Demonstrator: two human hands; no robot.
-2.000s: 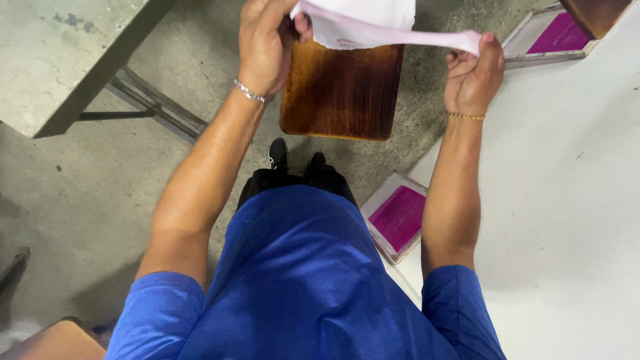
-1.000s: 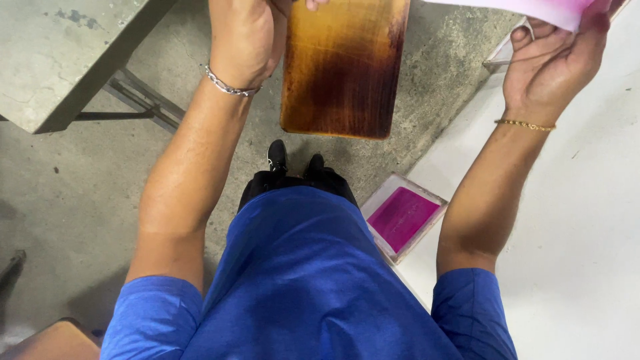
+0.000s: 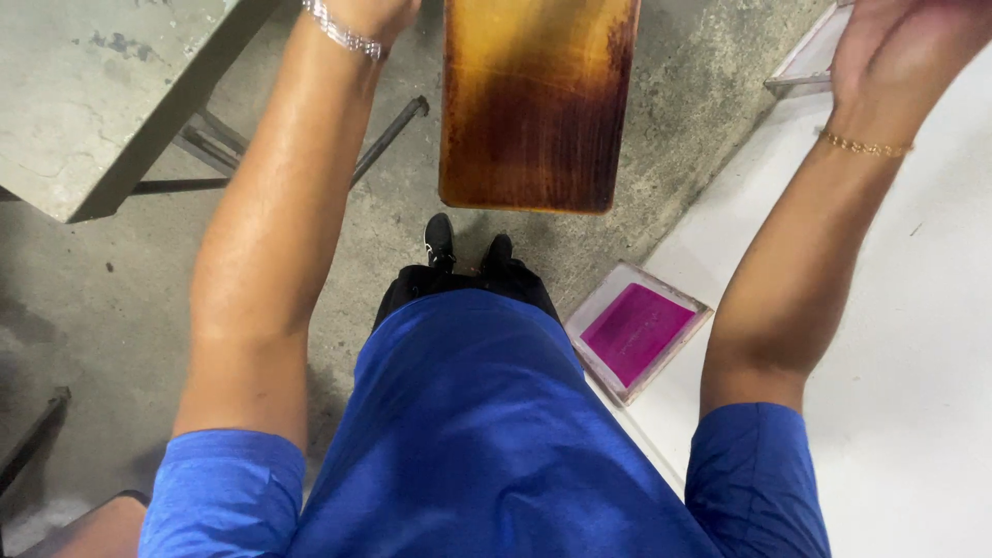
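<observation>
My left hand (image 3: pixel 376 17), with a silver bracelet at its wrist, is cut off by the top edge, so its fingers and anything in them are hidden. My right hand (image 3: pixel 903 46), blurred and wearing a thin gold bracelet, reaches past the top right edge; its fingers are out of view too. Between my arms lies a stained wooden board (image 3: pixel 535 108), yellow-brown above and dark brown below. Right of my body, a framed screen with a magenta panel (image 3: pixel 639 333) rests at the edge of a white surface. Another pale frame (image 3: pixel 814 54) is partly behind my right hand.
A worn grey tabletop (image 3: pixel 101 85) with metal legs stands at the upper left. The white surface (image 3: pixel 914 325) fills the right side. Below is a concrete floor (image 3: pixel 387 387). Part of a brown seat-like object (image 3: pixel 97 531) shows at the lower left.
Both hands have moved up and outward, toward the top edge. The white and pink sheet they held two seconds ago is out of view.
</observation>
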